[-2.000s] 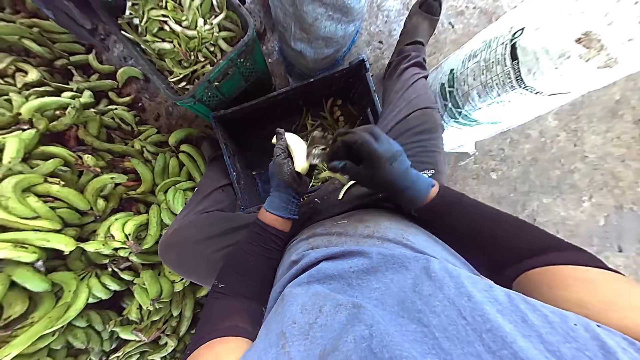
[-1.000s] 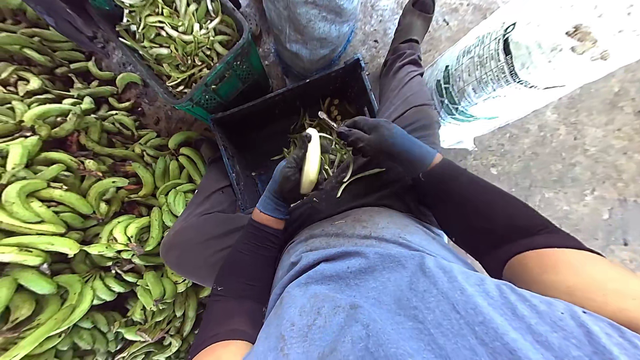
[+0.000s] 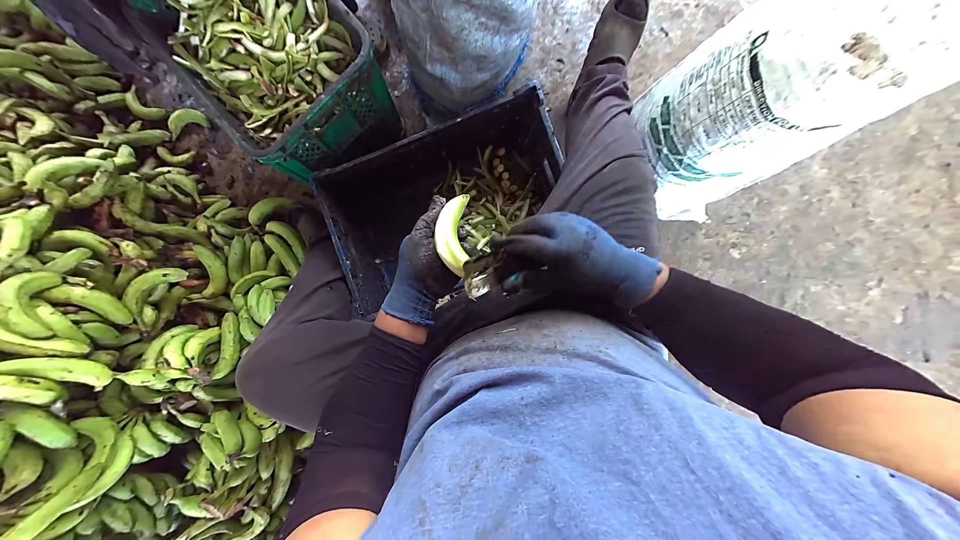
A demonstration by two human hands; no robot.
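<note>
My left hand [image 3: 426,259], in a blue and black work glove, grips a partly peeled green plantain [image 3: 450,234], held upright over the near side of a black plastic crate [image 3: 375,161]. My right hand [image 3: 574,255], gloved alike, is closed around a small peeling tool [image 3: 478,277]. Its blade touches or nearly touches the plantain's lower end; the handle is mostly hidden by the fingers. Peel strips [image 3: 491,199] and small cut ends lie in the crate beyond both hands.
Green plantains [image 3: 86,300] are heaped along the left. A green plastic crate [image 3: 322,135] full of peeled plantains or peels stands at the upper left. A woven sack [image 3: 465,52] stands behind the black crate. A white printed sack [image 3: 757,97] lies on the concrete floor at right.
One second ago the peeling tool was at the plantain's upper end; now it is at the lower end, with my right hand nearer my body. My left hand keeps hold of the plantain.
</note>
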